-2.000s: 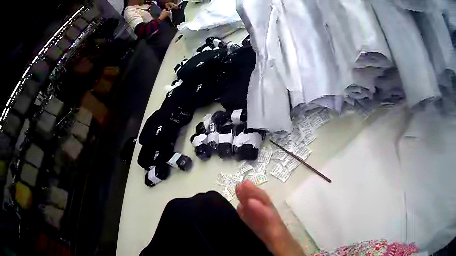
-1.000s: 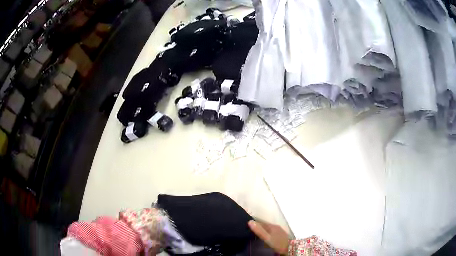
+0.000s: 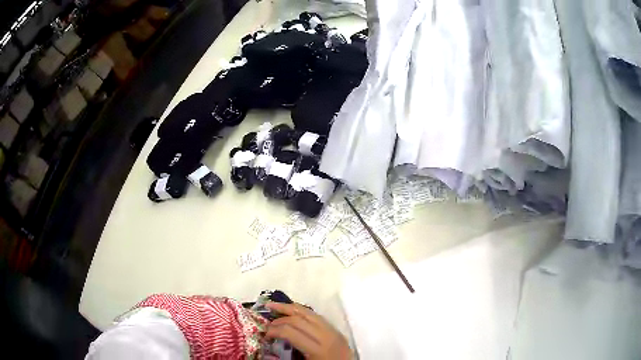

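Observation:
A small black bag (image 3: 285,299) lies at the bottom centre of the head view, mostly covered by my hand and sleeve. My right hand (image 3: 308,332) comes from the lower right, fingers pointing left and bent over the bag's edge, holding it. My left arm shows as a red-striped sleeve with a floral cuff (image 3: 251,329) against the bag. My left hand is hidden past the cuff. Pale grey material shows under my right fingers; I cannot tell whether it is paper or lining.
Black bags (image 3: 270,81) are heaped at back left, with white-banded black bundles (image 3: 280,174) in front. Printed white packets (image 3: 309,242) and a thin brown rod (image 3: 379,245) lie mid-table. Stuffing paper rolls (image 3: 443,91) hang over the back right; flat white sheets (image 3: 436,302) lie at right.
My left arm has moved right, over the bag, and my right hand has moved left onto its edge. Less of the bag shows. The camera view has shifted slightly.

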